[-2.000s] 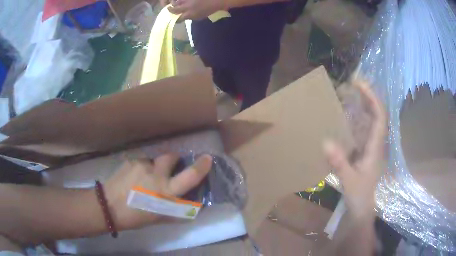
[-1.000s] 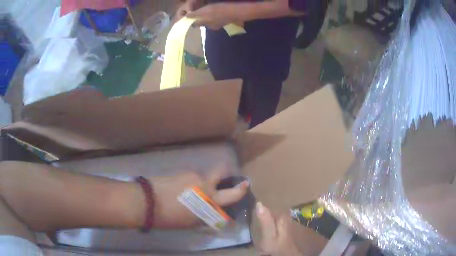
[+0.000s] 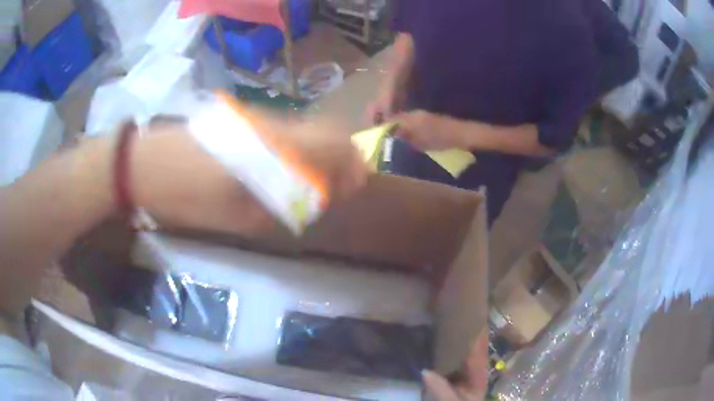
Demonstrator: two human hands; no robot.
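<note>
An open retail carton (image 3: 458, 290), brown inside, lies in front of me. In it are a pale wrapped surface (image 3: 254, 313), a dark rectangle (image 3: 356, 343) and a clear bag with dark contents (image 3: 203, 309) at the left. My left hand (image 3: 305, 160) is blurred above the carton's far left side; its fingers are unclear. A warning label (image 3: 254, 168) with an orange band is stuck on its back. My right hand (image 3: 462, 380), cut off by the bottom edge, grips the carton's near right corner.
A person in dark clothes (image 3: 501, 70) stands beyond the carton, holding yellow strips (image 3: 372, 145). Film-wrapped stacks (image 3: 611, 298) rise at the right. An open brown box (image 3: 532, 294) is on the floor. White bundles (image 3: 149, 86) and blue containers (image 3: 66, 59) are at the upper left.
My left hand has lifted out of the carton towards its far side. The right-end flap now stands upright. The bag and dark rectangle have come into view. My right hand has shifted slightly right.
</note>
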